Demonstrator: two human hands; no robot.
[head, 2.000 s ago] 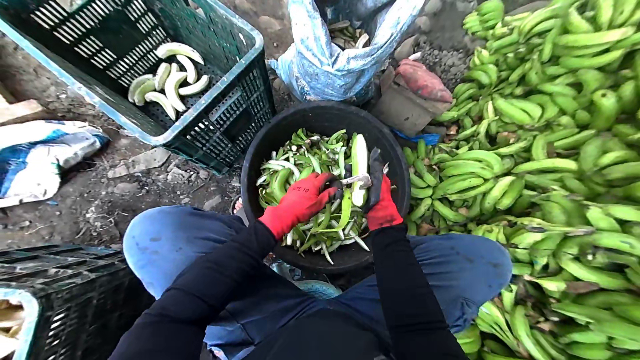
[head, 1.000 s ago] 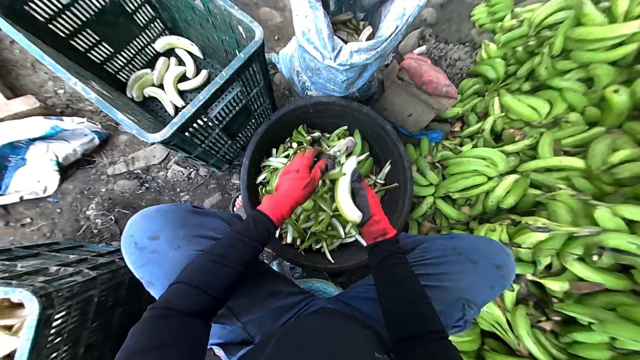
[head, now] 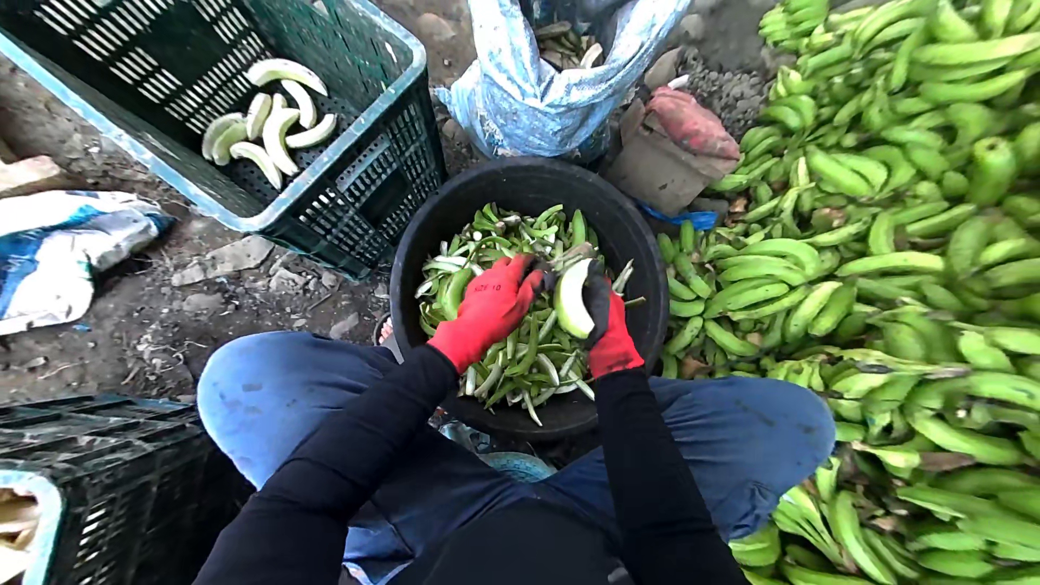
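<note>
Both hands wear red gloves with dark fingers and are above a round black plastic tub (head: 410,268) of green peel strips (head: 528,357). My right hand (head: 611,325) grips a peeled pale green banana (head: 574,299) along its right side. Just left of that banana is my left hand (head: 500,305), its fingers curled and their tips dark; whether it holds a tool is hidden. Several peeled bananas (head: 280,134) lie inside the green plastic crate (head: 349,146) at the upper left.
A large heap of green bananas (head: 812,276) covers the right side. Behind the tub stands a blue-white woven sack (head: 536,106) with peels inside. Another crate (head: 106,479) is at the lower left, and a crumpled white-blue sack (head: 73,252) lies on the dirt ground.
Two seconds ago a metal blade showed between my hands at a partly peeled banana. The banana now shows pale flesh in my right hand, and my left hand has moved slightly lower since one second ago.
</note>
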